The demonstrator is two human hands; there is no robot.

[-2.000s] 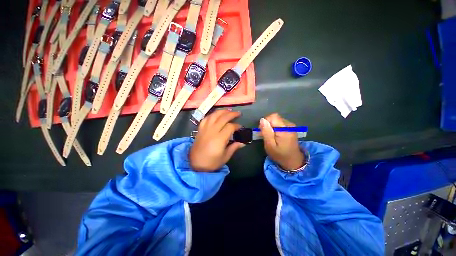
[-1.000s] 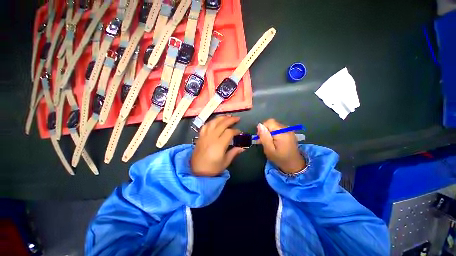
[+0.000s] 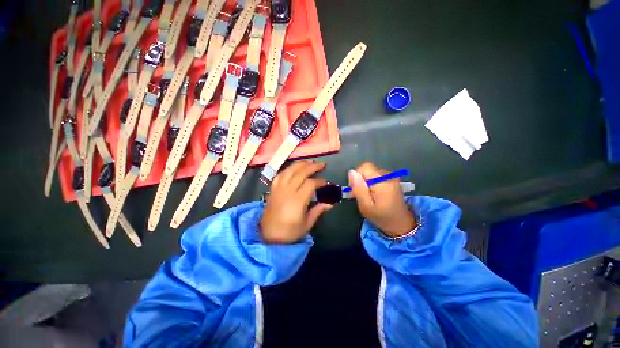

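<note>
A wristwatch with a dark squarish head (image 3: 330, 194) is held between my hands near the table's front edge. My left hand (image 3: 291, 202) grips it from the left and covers that strap half. My right hand (image 3: 381, 200) holds a thin blue applicator (image 3: 387, 177) like a pen, its inner end close to the right side of the watch head. The grey-white strap (image 3: 408, 187) shows beyond my right fingers. Whether the tip touches the watch cannot be told.
A red-orange tray (image 3: 330, 140) at upper left carries many strap watches laid slantwise, some overhanging its front edge. A small blue cup (image 3: 398, 99) and a white cloth or paper (image 3: 460, 124) lie on the dark green table (image 3: 530, 136). Blue bins stand at right.
The view has shifted slightly, moving the tray, cup and cloth in the picture. The blue applicator, level at first, now slants up to the right. Both hands keep their hold.
</note>
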